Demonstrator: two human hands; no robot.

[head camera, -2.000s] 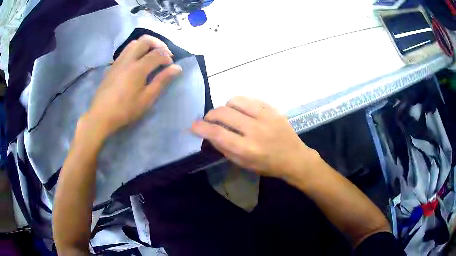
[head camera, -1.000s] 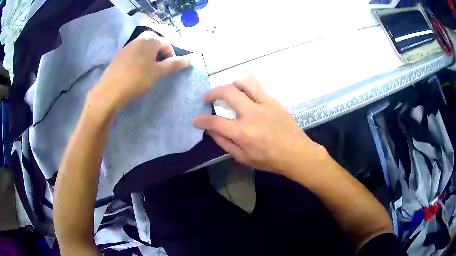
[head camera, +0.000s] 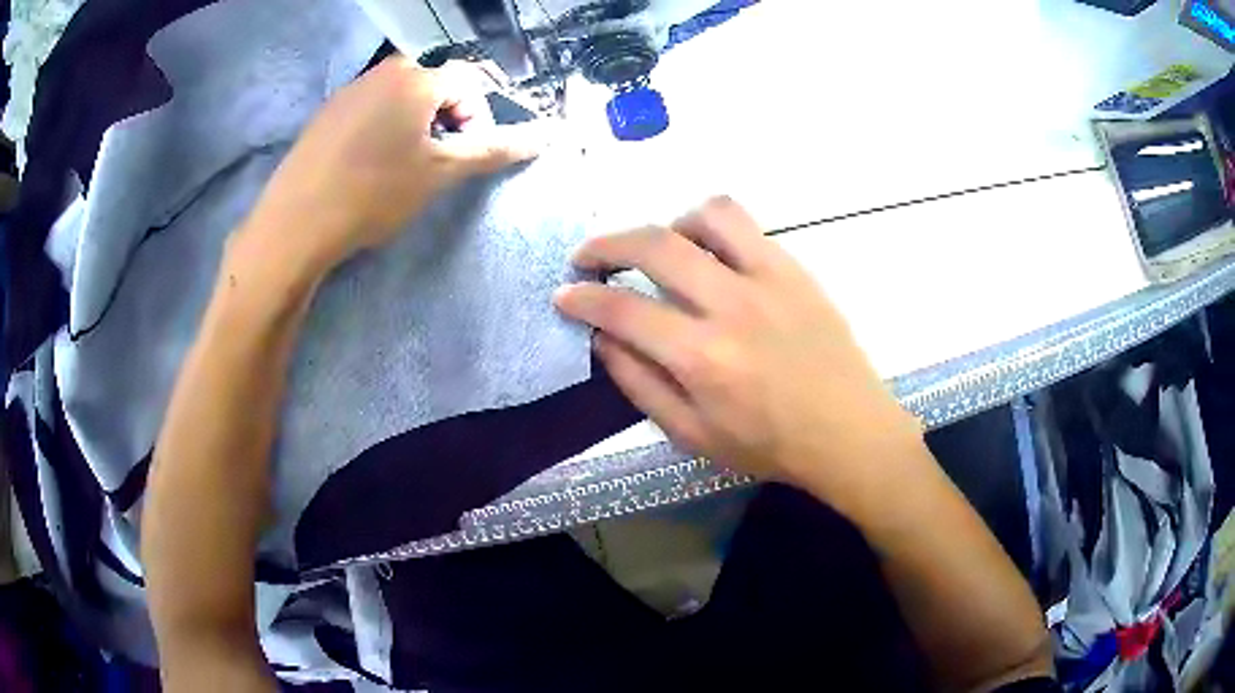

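A garment panel, pale grey with dark borders, lies on the white machine table under my hands. Its dark curved edge reaches the ruler tape at the front. My left hand lies on the panel's upper part, thumb and finger pinching its edge just left of the presser foot. My right hand rests at the panel's right edge, thumb and fingertips on the cloth. The cloth under my fingertips is partly hidden. A blue knob is right of the needle area.
Ruler tape runs along the table's front edge. A dark rectangle in a pale frame lies at the right. A tied bundle of cut pieces hangs at the lower right. More dark cloth spreads at the left.
The view has shifted, showing more of the machine. My left hand and the panel's top edge are now close to the presser foot. My right hand has stayed at the panel's right edge.
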